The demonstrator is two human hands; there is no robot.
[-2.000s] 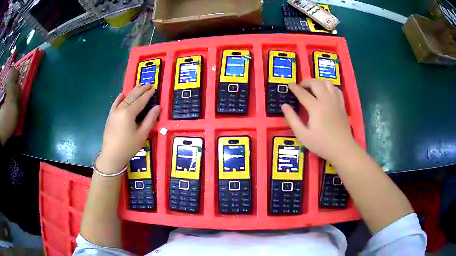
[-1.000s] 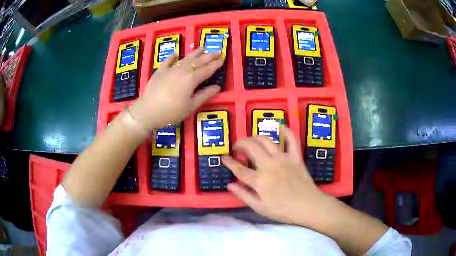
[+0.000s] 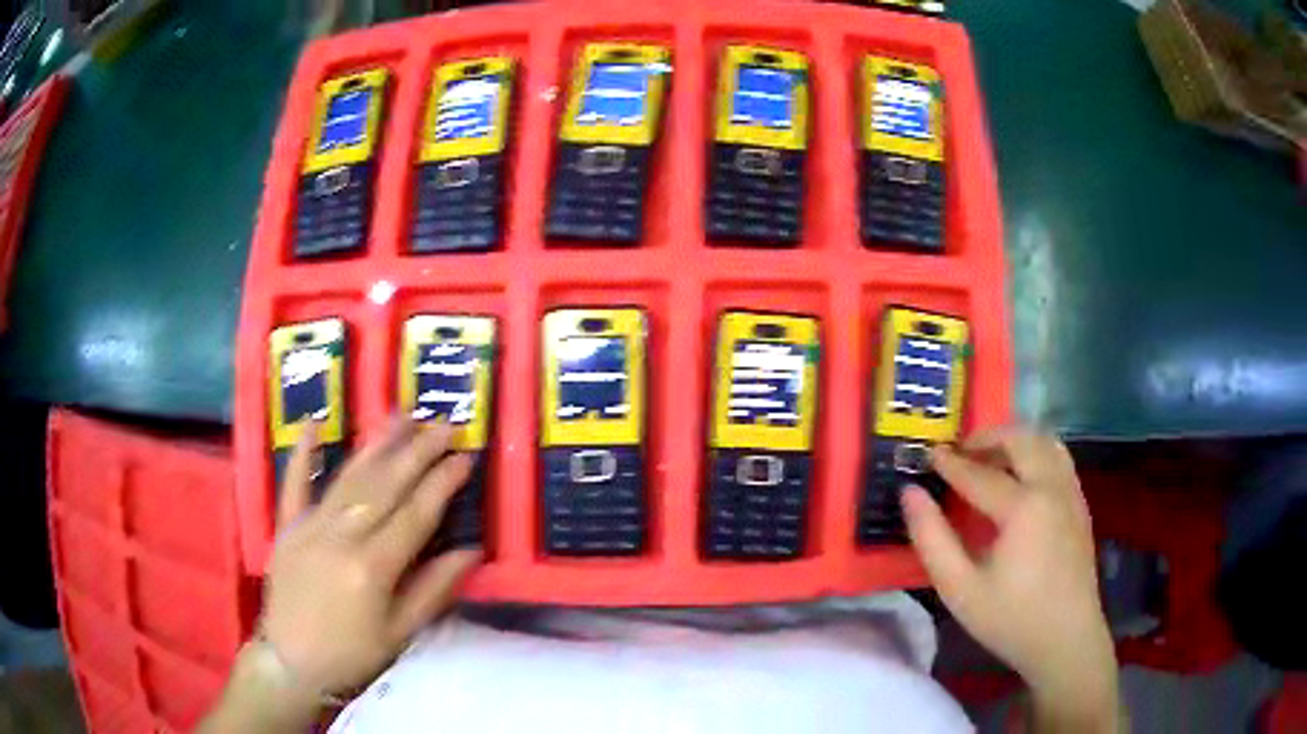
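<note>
A red phone tray [image 3: 674,275] holds two rows of keypad phones, front up, with lit screens. The back row includes a phone [image 3: 605,144] with a blue screen. My left hand [image 3: 351,559] lies over the two front-left phones, fingers spread, covering the keypad of the second phone [image 3: 447,376]. My right hand [image 3: 1003,552] is at the front-right phone [image 3: 917,376], fingertips on or just over its keypad. Neither hand is closed around a phone. Both hands are slightly blurred.
The tray lies on a dark green bench [image 3: 1147,301]. An open brown carton [image 3: 1218,72] stands at the back right. A spare red tray [image 3: 151,559] is below the bench edge at lower left. Part of another red tray [image 3: 26,172] shows at the far left.
My left hand has moved from the back row to the front-left phones. My right hand has moved right to the front-right phone. The view has shifted, so the tray appears higher in the picture.
</note>
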